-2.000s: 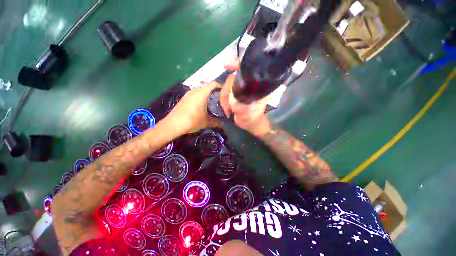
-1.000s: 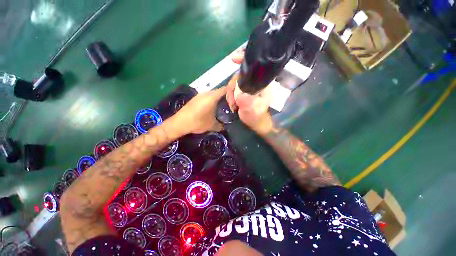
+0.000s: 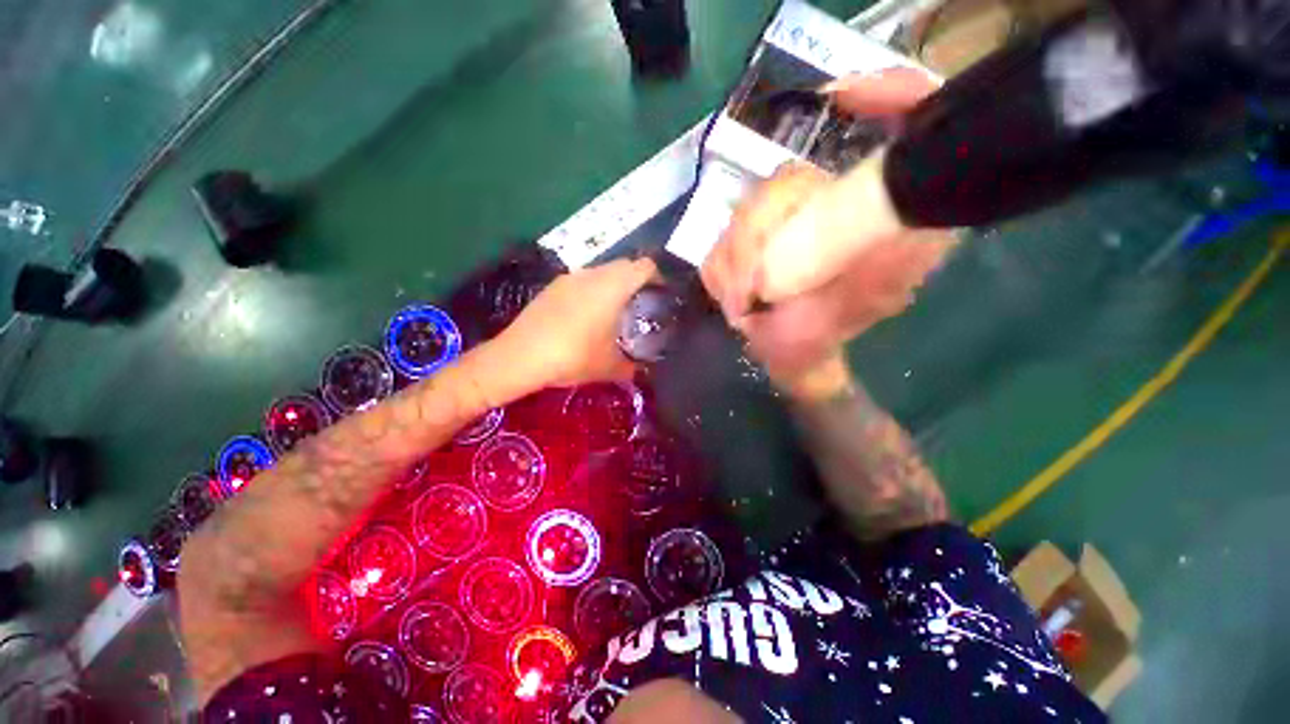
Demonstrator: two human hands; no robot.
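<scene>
My left hand (image 3: pixel 587 314) is closed around a black cylindrical unit (image 3: pixel 649 325), its round end facing up. My right hand (image 3: pixel 835 255) grips the pale lower part of the power screwdriver (image 3: pixel 1047 120), whose thick black body slants to the upper right, large and blurred. The driver's tip is at the fingers and too blurred to tell; it is apart from the unit, to its right. The white and black screw feeder (image 3: pixel 729 191) lies just behind my right hand, partly hidden by it.
Rows of round units (image 3: pixel 450 522) stand under and beside my left arm, some glowing red, blue or purple. Loose black cylinders (image 3: pixel 241 217) lie on the green beyond the white rail (image 3: pixel 623 205). A brown carton (image 3: pixel 976 31) is behind the driver; a small open carton (image 3: pixel 1111 615) is at lower right.
My right hand and the driver have moved right, away from the held unit, and the driver now tilts to the right. My left hand stays around the unit. Loose cylinders on the green have shifted left.
</scene>
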